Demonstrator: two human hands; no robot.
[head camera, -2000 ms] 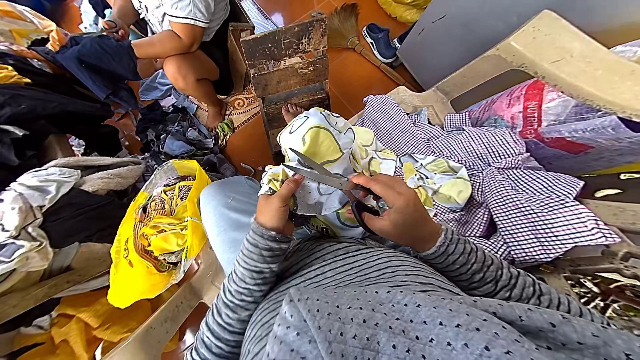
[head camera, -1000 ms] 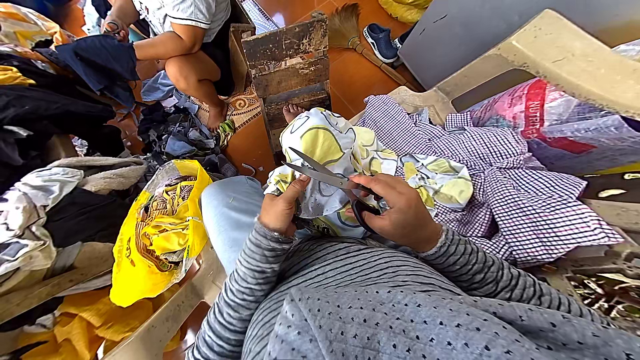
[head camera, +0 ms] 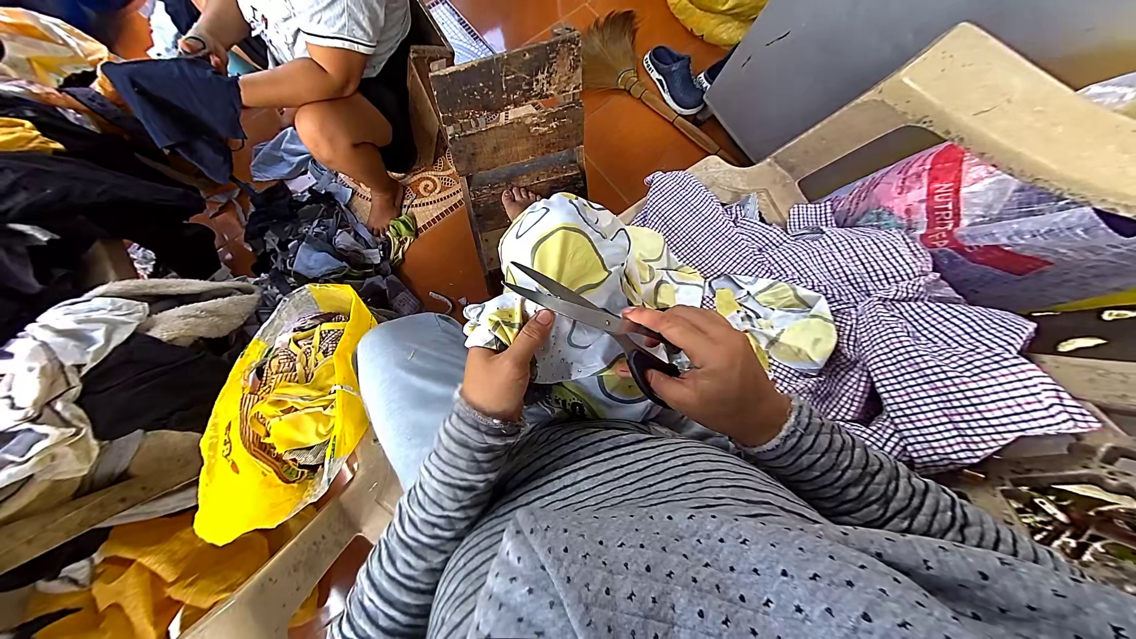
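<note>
White cloth with a yellow and grey print (head camera: 568, 248) lies bunched over my lap. My left hand (head camera: 503, 368) grips its left part, thumb on top, fingers hidden beneath. In my right hand (head camera: 710, 373) are black-handled scissors (head camera: 577, 306), their blades slightly apart and pointing left over the cloth, the tips just above my left thumb. Checked fabric (head camera: 887, 328) lies to the right, under the end of the printed cloth.
A yellow plastic bag (head camera: 222, 461) of cloth strips stands left of my knee. Dark scraps (head camera: 319, 240) cover the floor ahead, near a seated person (head camera: 328, 98) holding navy cloth. A wooden crate (head camera: 515, 115), a broom (head camera: 621, 62) and a plastic chair (head camera: 976, 80) are around me.
</note>
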